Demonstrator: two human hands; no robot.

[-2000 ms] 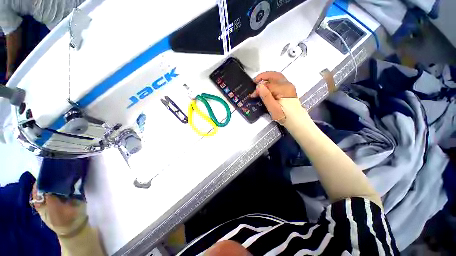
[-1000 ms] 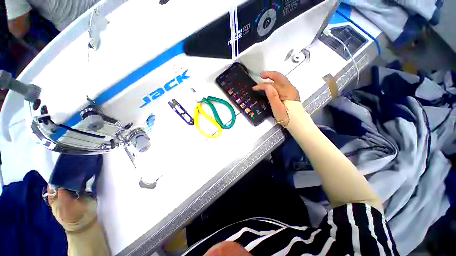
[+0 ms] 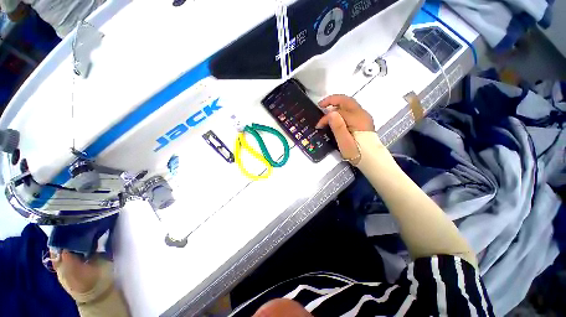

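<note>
The smartphone (image 3: 300,121) lies on the white machine table with lit icons on its dark screen. My right hand (image 3: 345,124) is at the phone's right edge, thumb and fingers bent over the screen; it does not lift the phone. My left hand (image 3: 79,272) is at the lower left, its fingers at the edge of the navy garment piece (image 3: 84,236), which lies partly under the machine head. Whether the fingers grip the cloth is unclear. The scissors (image 3: 253,155), with yellow and green loops, and the dark thread snips (image 3: 218,147) lie left of the phone.
The white sewing machine head (image 3: 133,117) with a blue stripe and JACK lettering spans the upper left. A second navy piece (image 3: 28,278) lies left of my left hand. A blue-and-white cloth pile (image 3: 471,179) is right of the table. A measuring tape strip (image 3: 273,228) runs along the front edge.
The camera view has shifted slightly. My right thumb and fingers have changed position a little over the phone. The left hand stays at the navy cloth.
</note>
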